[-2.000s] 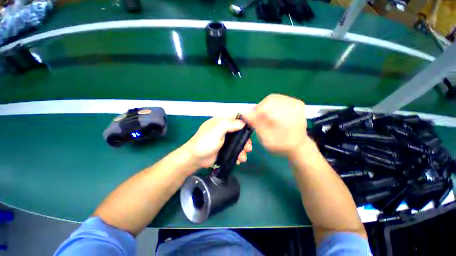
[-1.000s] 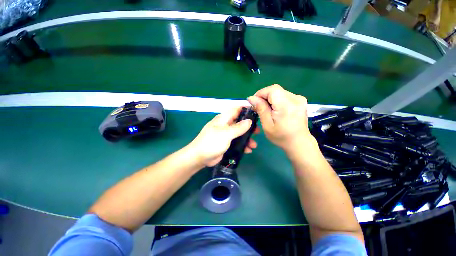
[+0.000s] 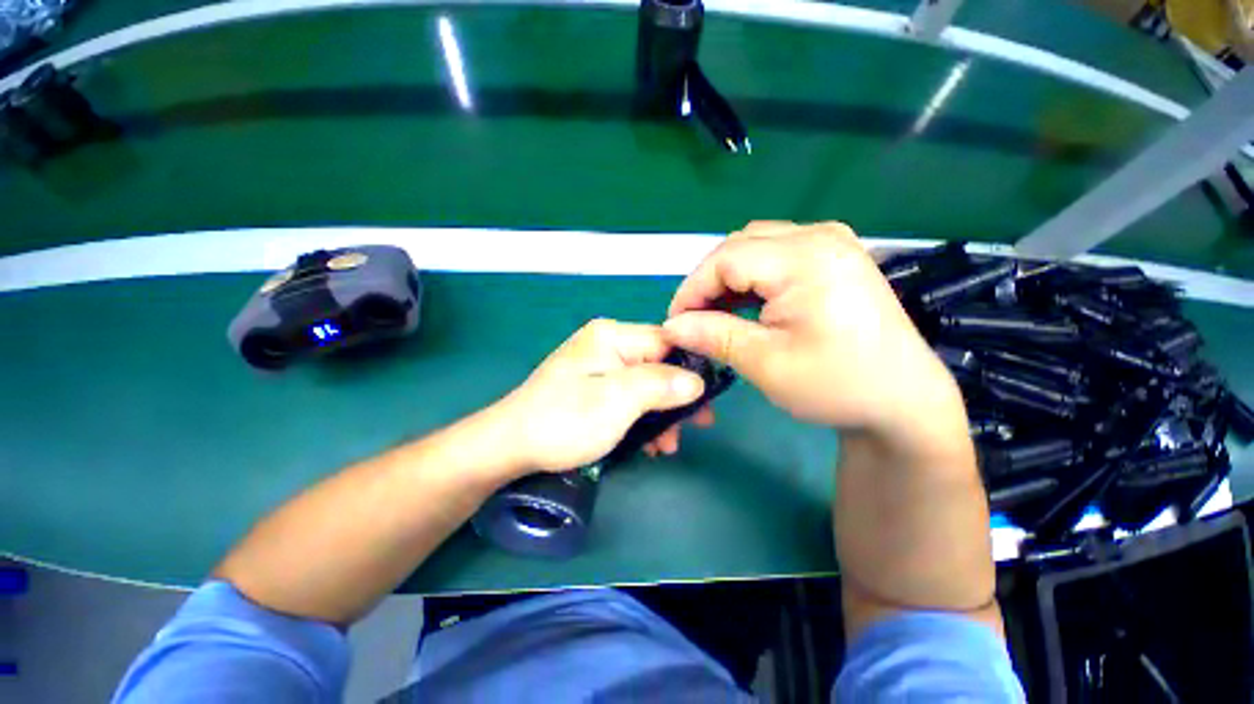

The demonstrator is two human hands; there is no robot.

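A hair dryer body (image 3: pixel 539 514) with a silver ring face and dark central hole rests on the green mat near the front edge, ring tilted up toward me. A black handle (image 3: pixel 644 437) runs from it up and to the right. My left hand (image 3: pixel 594 399) is wrapped around the handle and covers much of it. My right hand (image 3: pixel 791 323) is at the handle's far end, thumb and index finger pinched together there. Whether the fingertips hold a small part cannot be seen. A tiny green spot shows where handle and body meet.
A grey display unit (image 3: pixel 327 305) with blue lit digits stands on the mat at left. A pile of black handles (image 3: pixel 1052 371) lies at right, above a black bin (image 3: pixel 1148 612). Beyond the white strip (image 3: pixel 550 252), another body with handle (image 3: pixel 671 62) stands on the green surface. A grey post crosses the upper right.
The body's ring face has swung left and tilted, with the handle now at a lower slant. Both hands stay at the handle. The view has shifted, so the far items sit higher.
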